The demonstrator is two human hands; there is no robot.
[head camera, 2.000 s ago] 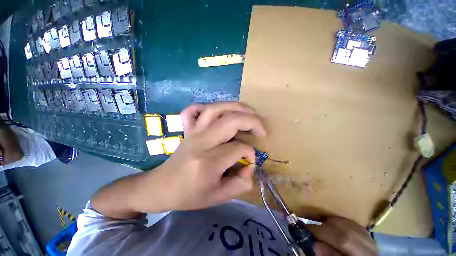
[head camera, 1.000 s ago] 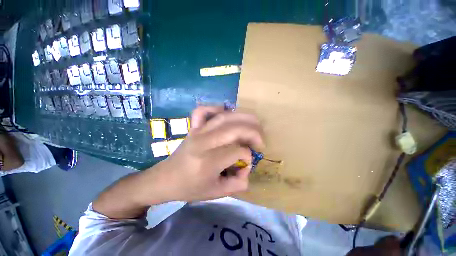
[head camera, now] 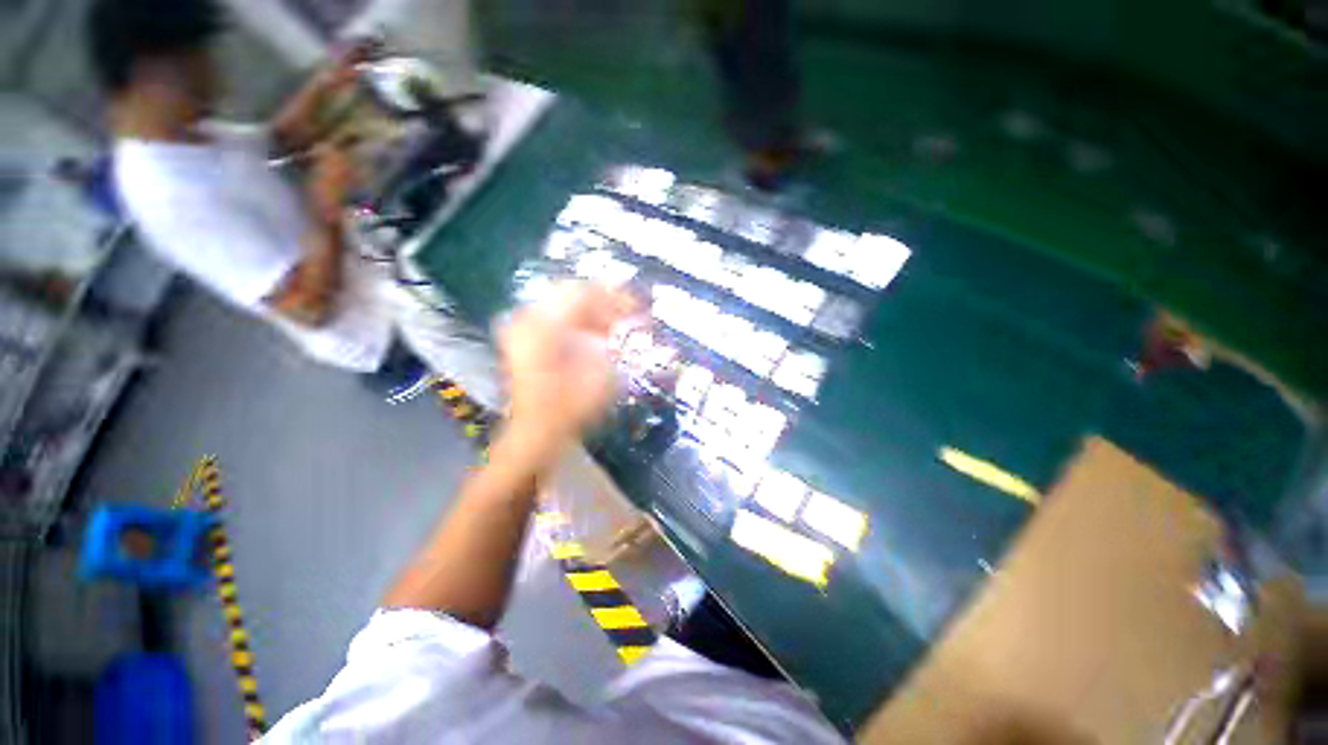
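Observation:
My left hand (head camera: 561, 357) is stretched out over the near-left part of the clear tray with rows of white-silver assemblies (head camera: 736, 328). The hand is blurred, and I cannot tell if anything is in its fingers. Several yellow-edged pouch cells (head camera: 787, 546) lie on the green mat at the tray's near end. At the lower right, thin metal tubes of the soldering iron (head camera: 1220, 706) show, blurred. A brownish blur at the bottom edge may be part of my right hand, but its shape is unclear.
The cardboard sheet (head camera: 1070, 611) lies at the lower right, with a yellow strip (head camera: 990, 473) by its corner. A person in white (head camera: 240, 226) works at the upper left. Yellow-black tape (head camera: 594, 582) and a blue stool (head camera: 146, 546) are on the floor.
The view has swung left, so tray and cells now sit mid-frame. My left hand has moved from over the cardboard to over the tray. The board at its fingertips no longer shows clearly.

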